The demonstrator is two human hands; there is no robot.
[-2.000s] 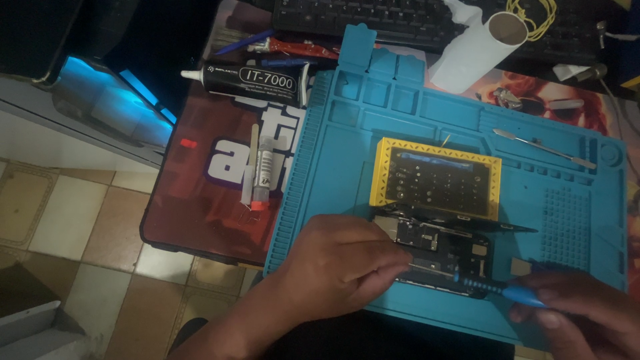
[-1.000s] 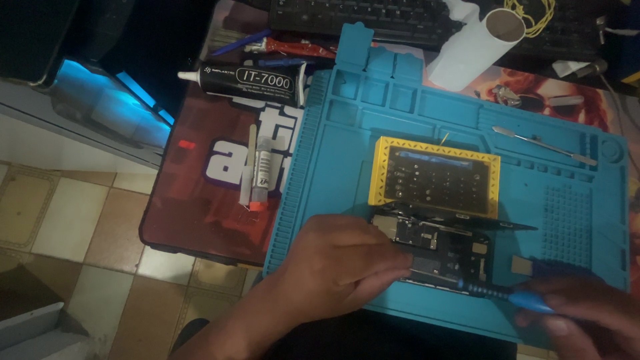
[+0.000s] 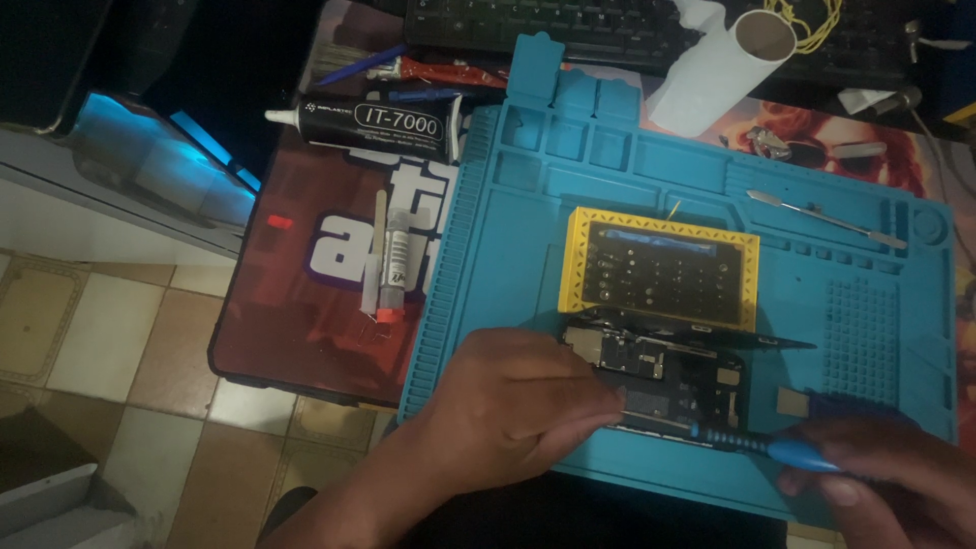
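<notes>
An opened smartphone [image 3: 671, 381] lies on a teal silicone repair mat [image 3: 511, 252], its inner parts showing. Its screen part [image 3: 762, 340] is raised along the far edge, near a yellow screw-storage box [image 3: 567, 267]. My left hand [image 3: 526, 404] is over the phone's left end, fingertips pinched together at its battery area; whether they hold something small cannot be told. In my right hand [image 3: 877, 465] is a blue-and-black precision screwdriver [image 3: 801, 451], its thin shaft lying leftward across the phone's near edge toward my left fingertips.
A metal spudger [image 3: 827, 219] rests in the mat's upper right tray. Left of the mat lie a black glue tube [image 3: 374, 126] and a clear syringe-like tube [image 3: 394, 259]. A paper roll [image 3: 709, 72] stands at the back, before a keyboard [image 3: 534, 27]. A blue brush-like tool [image 3: 854, 408] lies beside my right hand.
The screwdriver in my right hand has shifted slightly, its shaft now more level along the phone's near edge. My left hand stays at the phone's left end.
</notes>
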